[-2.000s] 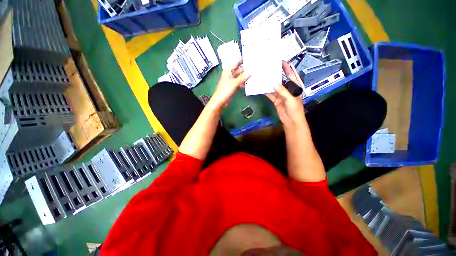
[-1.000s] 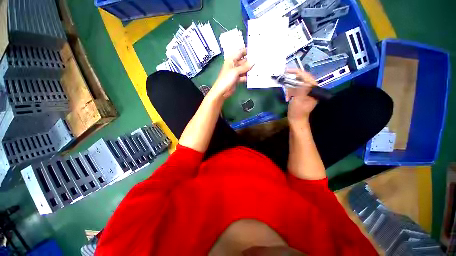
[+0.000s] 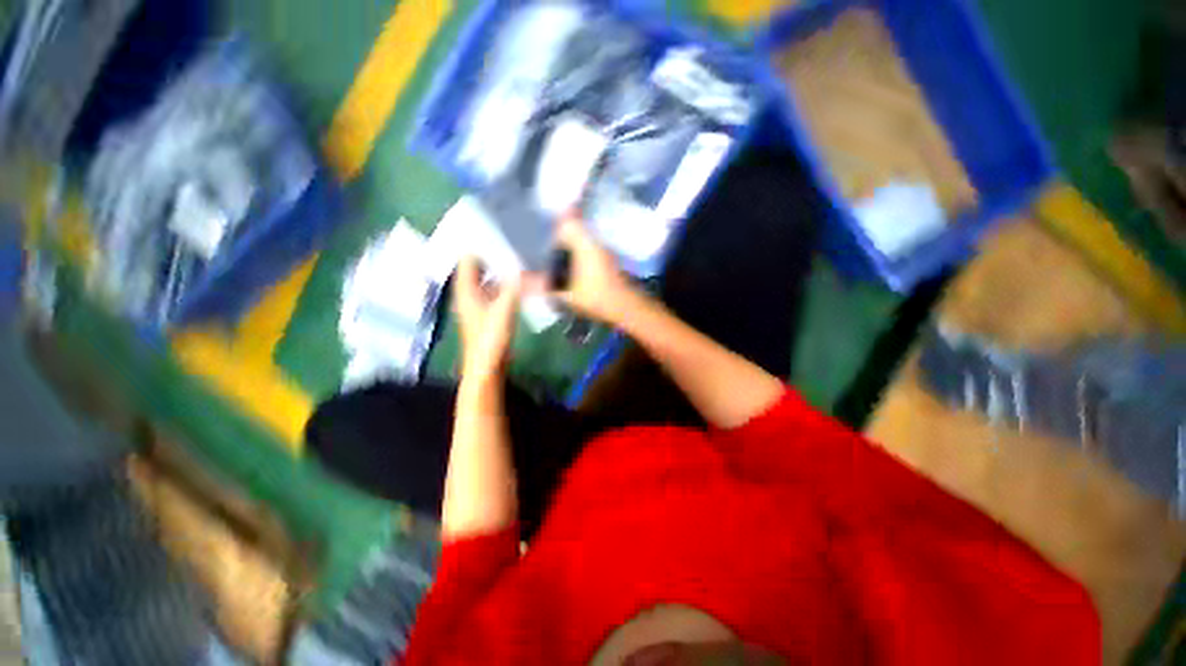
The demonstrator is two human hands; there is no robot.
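The frame is blurred. My left hand (image 3: 487, 302) and my right hand (image 3: 589, 276) are bare and close together above my lap. Between them they hold a grey sheet-metal plate (image 3: 516, 224), tilted, with its far end near the filled blue bin (image 3: 436, 115). The black handle of a tool (image 3: 561, 269) shows at my right hand; its tip cannot be made out. A loose pile of small plates (image 3: 388, 306) lies on the floor just left of my hands.
A nearly empty blue bin (image 3: 1008, 124) stands on the right with a pale plate (image 3: 900, 219) inside. Another filled blue bin (image 3: 267, 267) is at upper left. Nested panels (image 3: 1041, 390) lie on a brown board (image 3: 995, 488) at right. Slotted panels (image 3: 98, 572) are at lower left.
The view has swung, so the bins and pile have shifted and turned in the picture. The plate now looks grey and tilted instead of flat white. The tool tip no longer shows over it.
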